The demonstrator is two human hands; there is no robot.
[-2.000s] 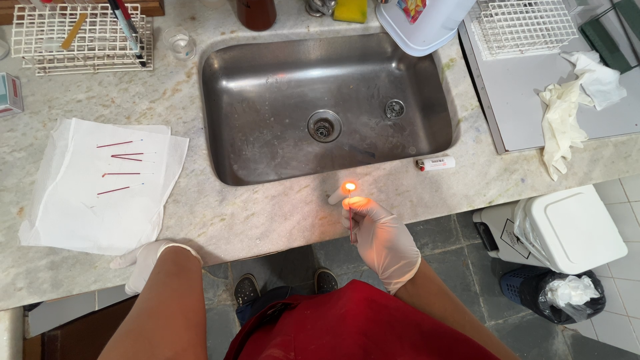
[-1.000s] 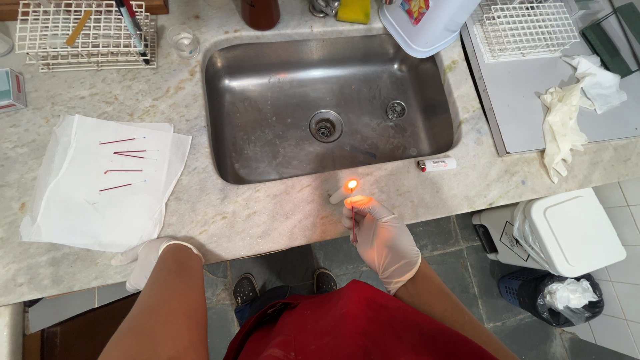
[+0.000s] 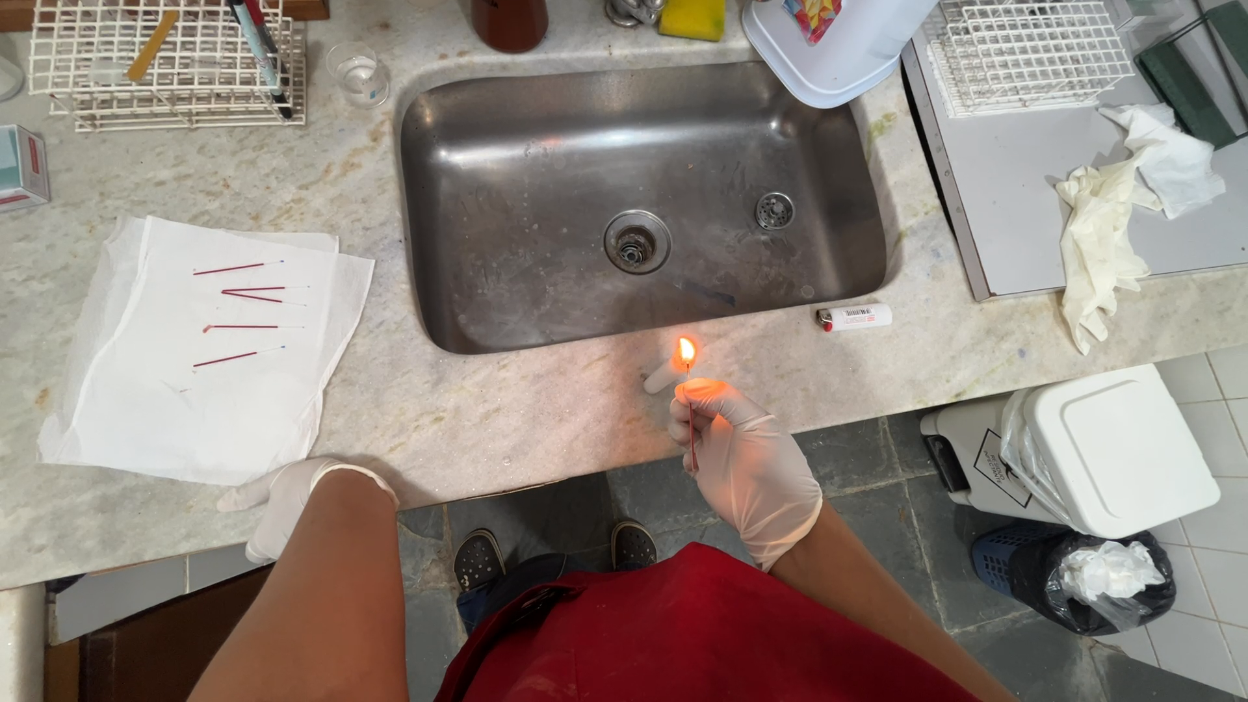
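Observation:
My right hand, in a pale glove, pinches a thin dark-red capillary tube upright at the counter's front edge. Its upper end meets the flame of a white candle; whether the candle stands or lies is hard to tell. My left hand, gloved too, rests on the counter edge below a stack of white paper sheets, partly hidden by my forearm, with no object visible in it. Several red-filled capillary tubes lie on the paper. A white lighter lies right of the flame.
A steel sink is set in the marble counter. Wire tube racks stand at the back left, beside a small clear cup. At the right are a grey tray, used gloves and, below, a white lidded bin.

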